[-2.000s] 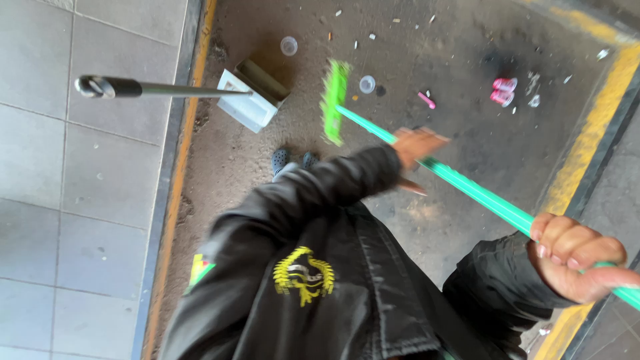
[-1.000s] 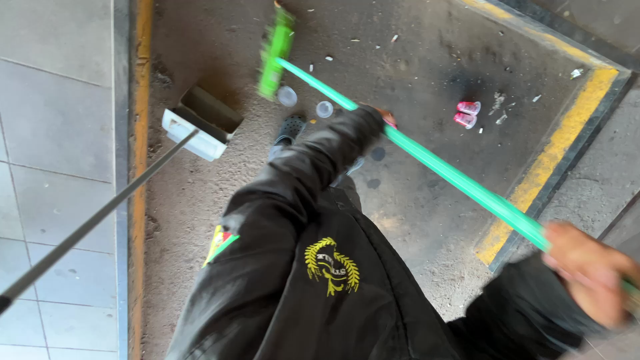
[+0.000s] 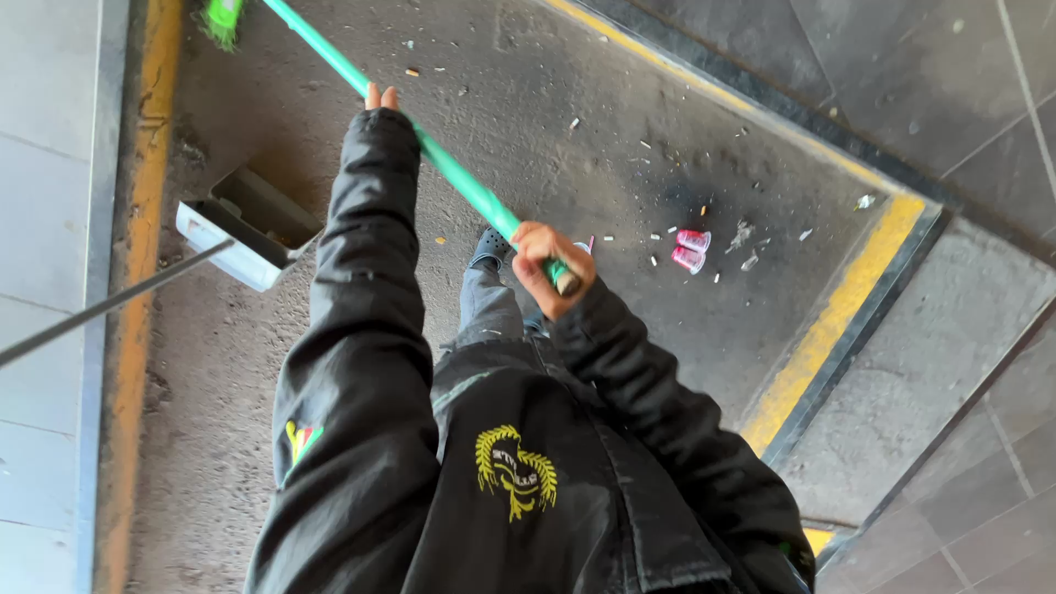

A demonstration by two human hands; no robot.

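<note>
A green broom's bristle head (image 3: 221, 21) shows at the top left, cut off by the frame edge. Its turquoise handle (image 3: 462, 177) slants down to the right. My right hand (image 3: 553, 268) is wrapped around the handle's end. Farther up, my left hand (image 3: 381, 97) is on the handle; only some fingers show past the black sleeve. Left of my left arm, a white and grey long-handled dustpan (image 3: 239, 256) rests on the rough floor, its dark inside partly seen. Two red-and-clear plastic cups (image 3: 691, 250) lie side by side right of my right hand, with cigarette butts (image 3: 656, 237) around them.
Yellow-painted edging (image 3: 841, 322) bounds the dark floor at right and top; another orange-yellow strip (image 3: 136, 346) runs down the left. Grey tiles (image 3: 41, 247) lie beyond it. Crumpled litter (image 3: 865, 201) sits near the right corner. My shoe (image 3: 490, 247) stands between my arms.
The broom head has moved to the upper left, away from the dustpan. My right hand has come inward, nearer my body's middle, and my left hand has shifted forward. The view has shifted.
</note>
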